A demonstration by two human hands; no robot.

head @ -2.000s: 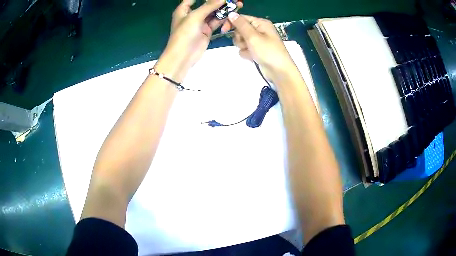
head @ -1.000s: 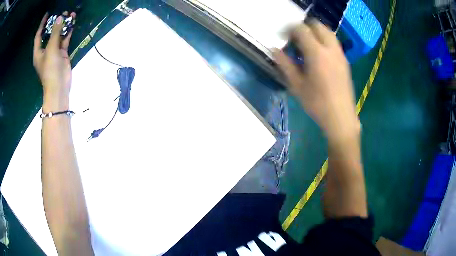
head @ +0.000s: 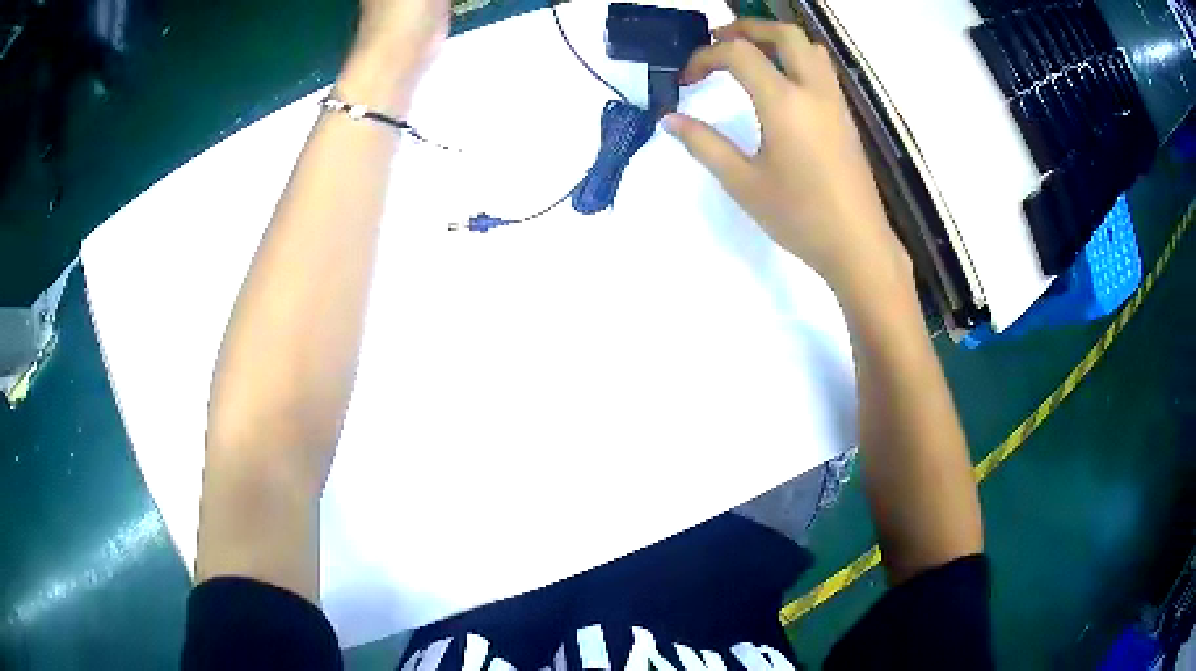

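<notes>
My right hand (head: 800,164) holds a glossy black adapter housing (head: 645,36) by its right side, above the far edge of the white board sheet (head: 564,354). A narrower black part of it points down between my thumb and fingers. A bundled black cord (head: 611,157) lies on the sheet just below it, and its thin end runs left to a small dark plug (head: 485,223). Another end of the cord runs up past the frame's top edge. My left hand (head: 404,29) is cut off by the top edge; its fingers and anything in them are hidden.
At the right is a brown-edged stack of layer pads (head: 905,171) with rows of black cased units (head: 1069,98) on it. A blue stool (head: 1112,252) stands below them. Yellow-black tape (head: 1049,406) crosses the floor. The dark-green bench (head: 66,446) shows at the left.
My right hand has come back left from the stack with a black housing in it. The view has turned back, and my left hand with the circuit board has passed out past the top edge.
</notes>
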